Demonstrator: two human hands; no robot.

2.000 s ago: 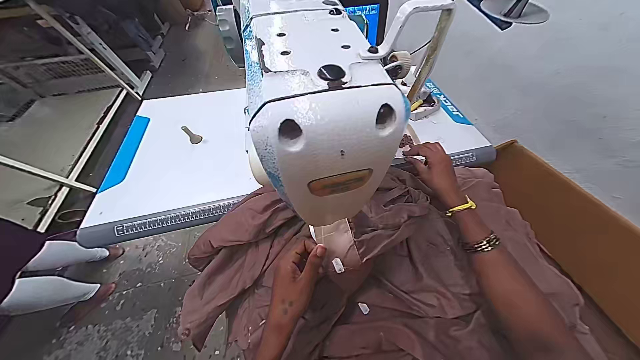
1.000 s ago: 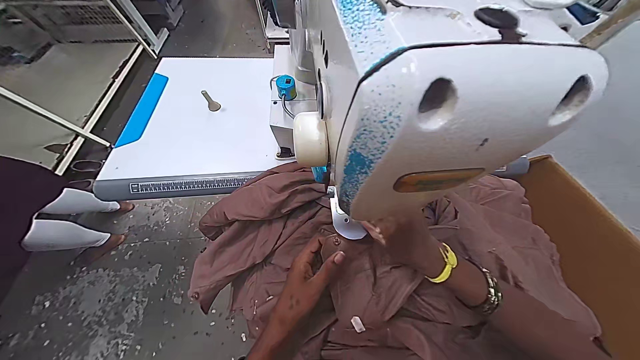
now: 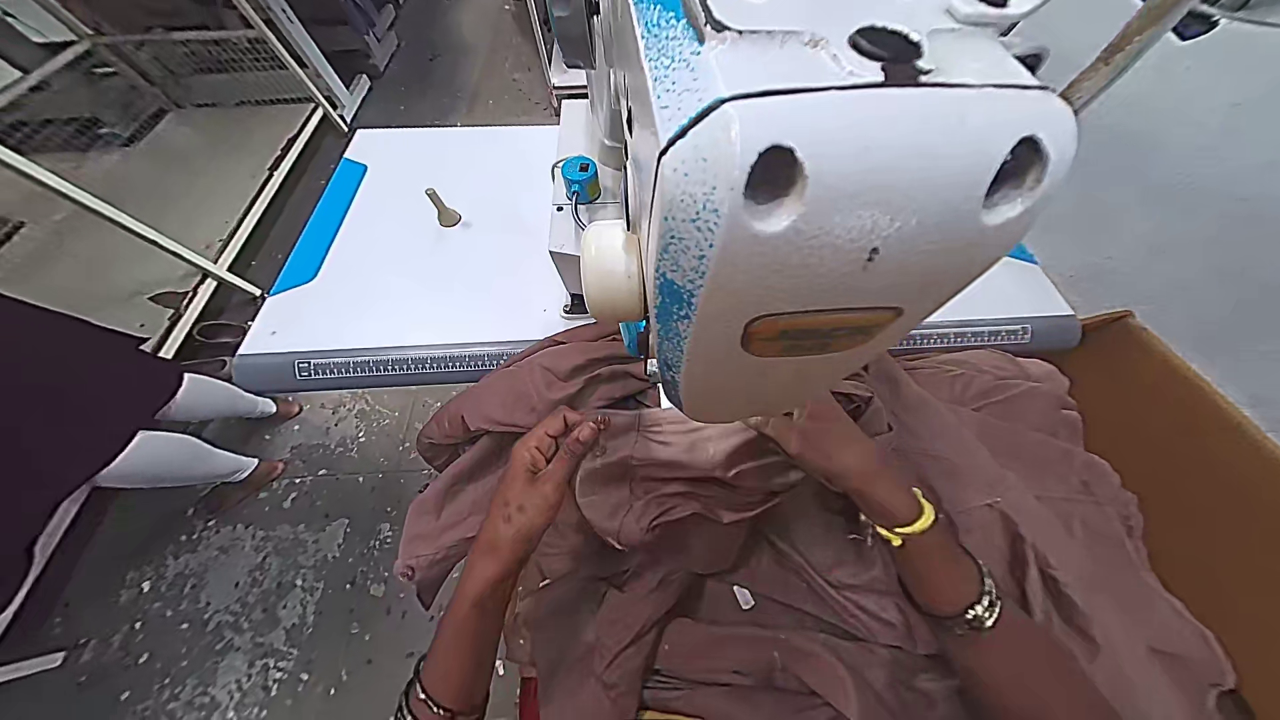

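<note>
Below the head of a white and blue sewing machine [image 3: 830, 240], a mauve-brown cloth garment [image 3: 700, 560] lies bunched over the table's front edge. My left hand [image 3: 545, 465] pinches a fold of it between thumb and fingers, left of the machine head. On the right, my right hand [image 3: 835, 450] has its fingers on the cloth just under the head, which partly hides them; their grip is unclear. A paler stretch of cloth [image 3: 690, 440] spans the space between the hands. The needle area is hidden. A small white tag [image 3: 743, 597] rests on the garment.
The white machine table [image 3: 430, 280] has a ruler strip [image 3: 410, 365] along its front edge. A small funnel-shaped object [image 3: 442, 208] lies on it. A brown cardboard panel [image 3: 1170, 450] borders the garment at right. Another person's legs [image 3: 200, 430] are at left, near a metal frame [image 3: 200, 250].
The view has shifted, bringing the machine head nearer. Since one second ago, my left hand has moved away from my right hand, and pale cloth now shows between them.
</note>
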